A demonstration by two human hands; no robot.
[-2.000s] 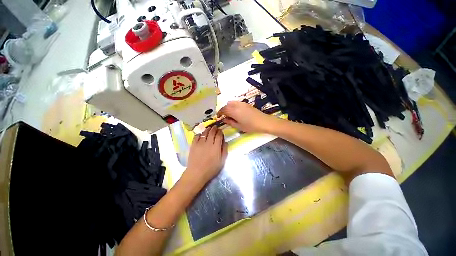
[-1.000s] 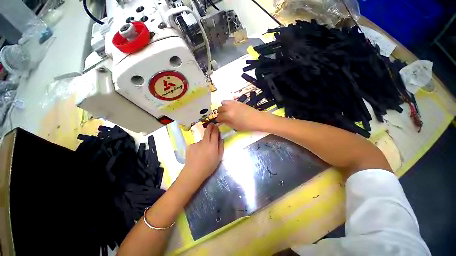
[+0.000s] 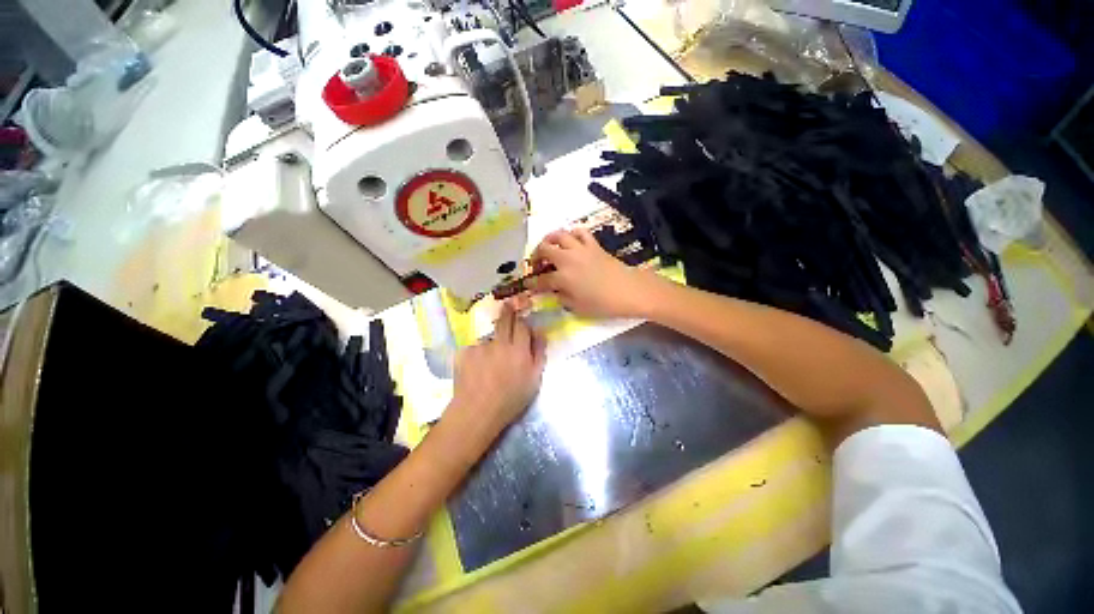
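Observation:
The white sewing machine head (image 3: 420, 180) with a round red badge stands over the work. My right hand (image 3: 582, 275) is at the needle area, fingertips on a short black strip (image 3: 523, 284) under the head. My left hand (image 3: 498, 369) lies just in front, its fingers near the strip's front side; whether they hold anything cannot be told. The needle and presser foot are mostly hidden by the head and fingers. A large loose heap of black strips (image 3: 780, 180) lies right of the machine. A smaller heap (image 3: 314, 414) lies at the left.
A dark metal plate (image 3: 624, 438) lies in front of my hands, edged with yellow tape. A carton (image 3: 26, 396) stands at the left. Red-handled snips (image 3: 998, 306) and a white crumpled wad (image 3: 1008, 214) lie at the right edge. A clear bag (image 3: 768, 46) and blue bin (image 3: 990, 66) are behind.
The view has shifted slightly. My right fingers have lifted a little and spread from my left fingertips, and the black strip at the needle shows more clearly.

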